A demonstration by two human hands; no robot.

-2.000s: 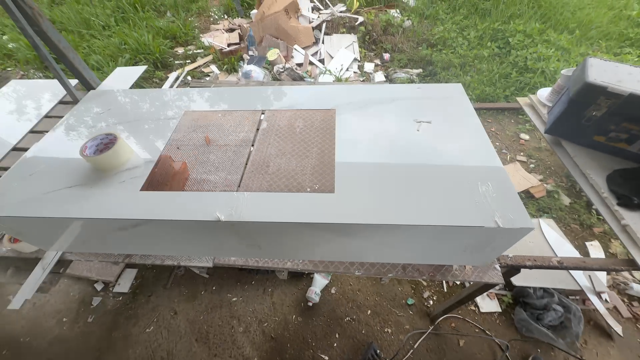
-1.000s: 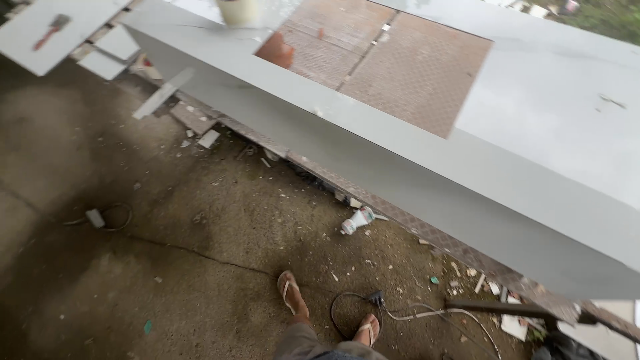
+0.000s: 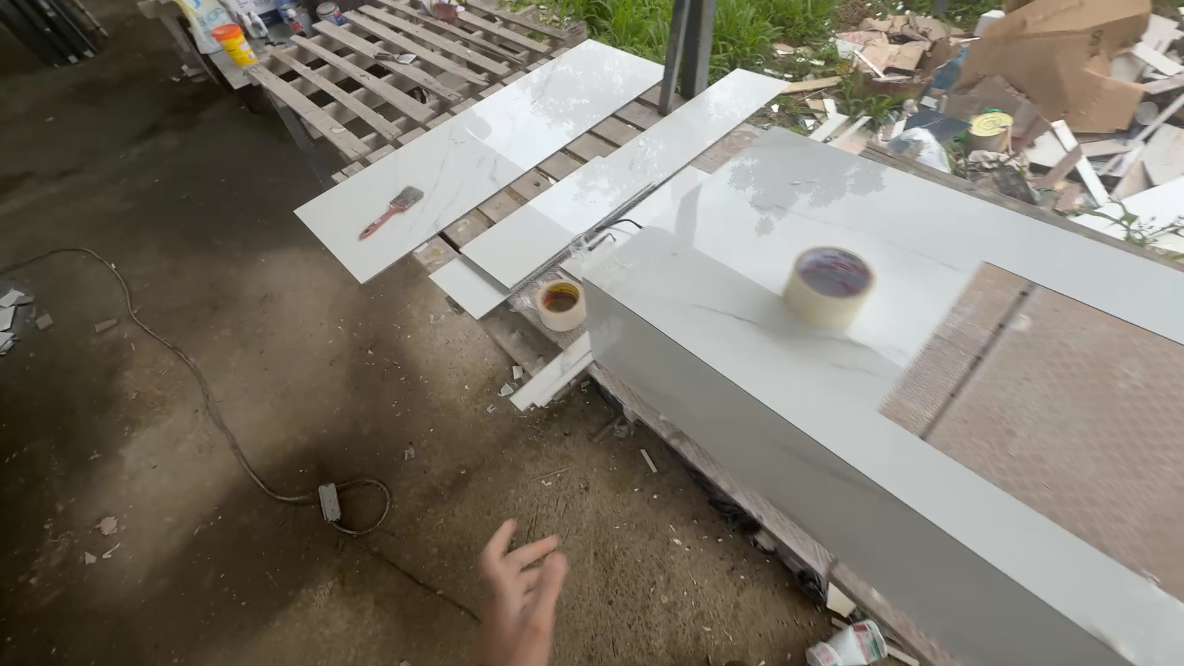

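Observation:
My left hand (image 3: 523, 592) is at the bottom middle, held over the floor with its fingers apart and nothing in it. My right hand is out of view. To the right stands a long white marble-look slab piece (image 3: 731, 361) with a folded-down front side and a rectangular cut-out. A large roll of tape (image 3: 829, 289) sits on its top, left of the cut-out. A smaller roll of tape (image 3: 561, 305) rests beside the slab's left end. Farther left, a paint brush (image 3: 392, 211) with a reddish handle lies on a white panel (image 3: 518, 129).
Slatted wooden pallets (image 3: 370, 69) carry a yellow tub with an orange lid (image 3: 234, 44). A metal post (image 3: 686, 55) rises behind the panels. On the concrete floor lie a cable with a connector box (image 3: 329, 502) and a plastic bottle (image 3: 846, 645). Rubble and cardboard (image 3: 1064, 65) lie behind.
The view has swung left, towards the pallets and the brush. My left hand has come into view at the bottom; neither hand shows in the earlier frames.

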